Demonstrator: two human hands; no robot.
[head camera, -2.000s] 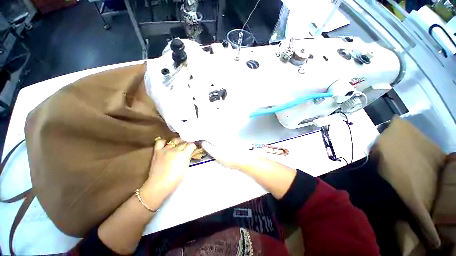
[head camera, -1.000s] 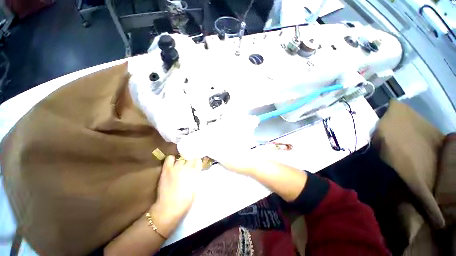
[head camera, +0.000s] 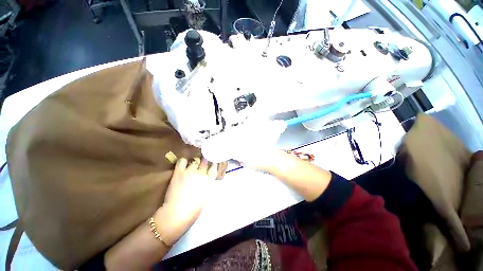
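The tan-brown bag body (head camera: 90, 143) lies spread over the left of the table, its right edge running under the left end of the white sewing machine head (head camera: 265, 79). A small yellow label tab (head camera: 170, 157) lies on the bag by my left fingers. My left hand (head camera: 190, 182) lies with bent fingers on the bag edge, just in front of the needle area. My right hand (head camera: 254, 151) is at the front of the machine head, overexposed; its fingers are not clear. The needle and presser foot are hidden.
Nippers with orange-brown handles (head camera: 302, 156) lie right of my right hand, partly hidden. A black device with cable (head camera: 356, 147) lies farther right on the table. More brown pieces (head camera: 437, 169) are beyond the table's right end. A thin strap (head camera: 15, 244) hangs at the lower left.
Over the two seconds, the view shifted and the yellow tab came into clearer sight beside my left fingers. Both hands stay close to the needle area. The nippers are now more covered by my right arm.
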